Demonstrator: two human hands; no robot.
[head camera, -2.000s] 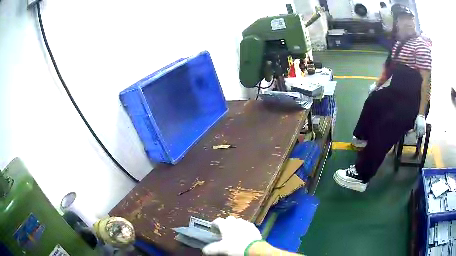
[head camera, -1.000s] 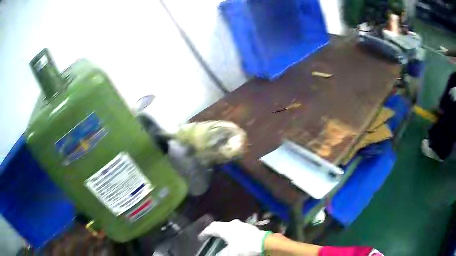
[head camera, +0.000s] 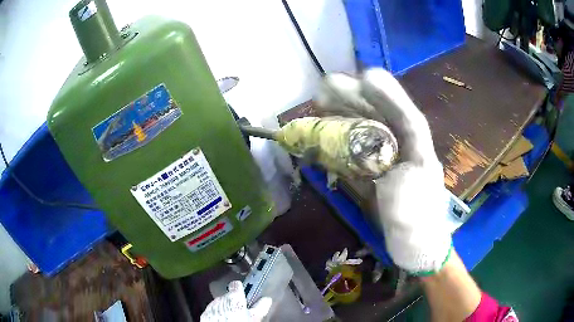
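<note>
A silvery metal workpiece with a holed folded edge (head camera: 263, 275) lies on the grey machine fixture (head camera: 309, 283), beside the chuck (head camera: 240, 258) under the green machine head (head camera: 157, 144). My gloved left hand (head camera: 236, 307) holds its near end and is cut off by the bottom edge. My gloved right hand (head camera: 409, 182) is at the cloth-wrapped feed handle (head camera: 333, 141), its fingers apart and blurred above and beside the grip, not closed on it. Another metal panel (head camera: 457, 212) shows on the right bench, partly hidden behind my right wrist.
A yellow cup (head camera: 347, 287) with a purple stick stands right of the fixture. Blue crates (head camera: 418, 34) lean at the wall and behind the machine head. The worn brown bench (head camera: 434, 94) is at right, with cardboard below. A person's shoe (head camera: 564, 200) shows at the right edge.
The view has swung left and down to the machine. My right hand has moved from the fixture up to the feed handle. My left hand has come into view on the workpiece.
</note>
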